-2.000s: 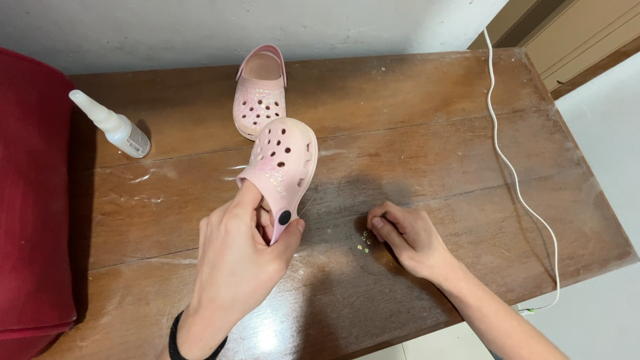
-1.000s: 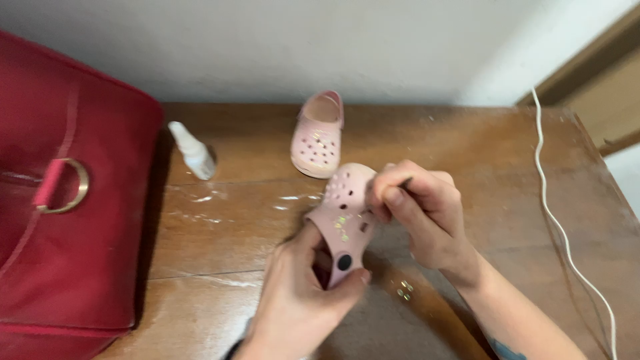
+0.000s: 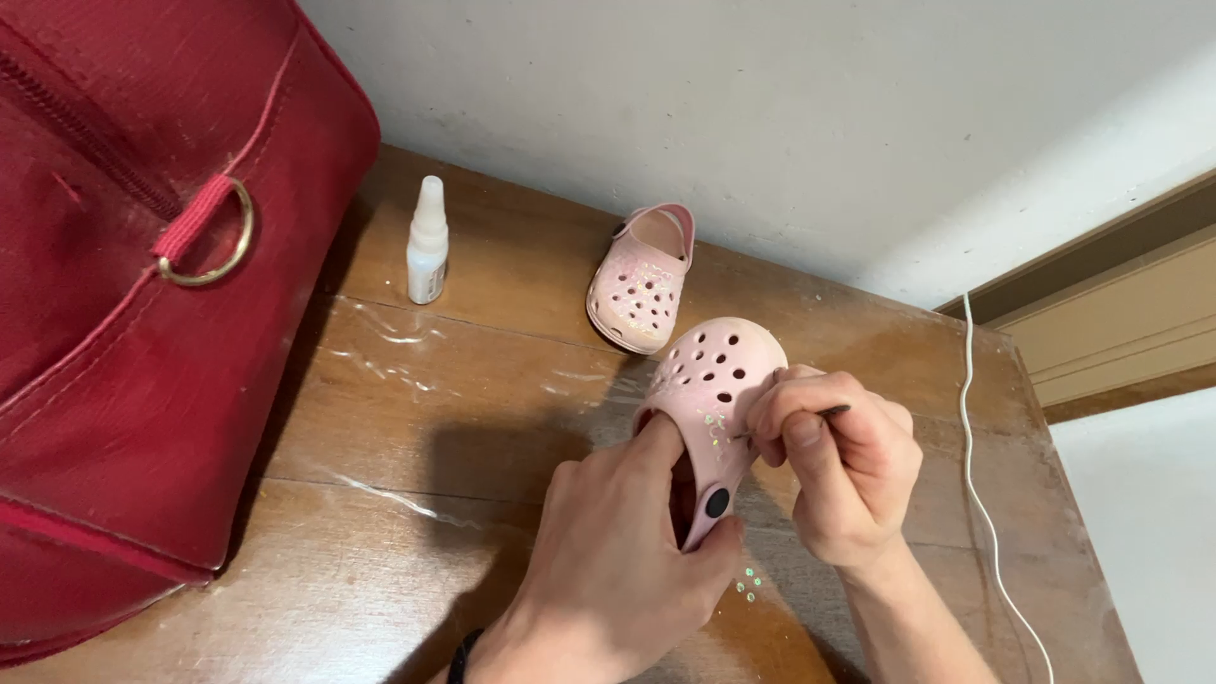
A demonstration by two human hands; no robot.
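Note:
A pink perforated clog (image 3: 727,356) is held up by my left hand (image 3: 627,551), with fingers inside its foot opening and the thumb near the black strap rivet. Pinched in my right hand (image 3: 841,456) is a thin dark tool (image 3: 834,410), its tip at the side of the clog beside several shiny sequins (image 3: 714,429). A matching clog (image 3: 636,294) stands on the wooden table behind, also dotted with shiny bits. Several loose iridescent sequins (image 3: 749,584) lie on the table below my hands.
A red bag (image 3: 180,380) with a metal D-ring fills the left side. A small white-capped bottle (image 3: 427,252) stands upright between the bag and the far clog. A white cable (image 3: 971,456) runs down the table's right side. A wall borders the back edge.
My right hand has moved from beside the loose sequins on the table up to the side of the held clog. The view has shifted, showing more of the red bag.

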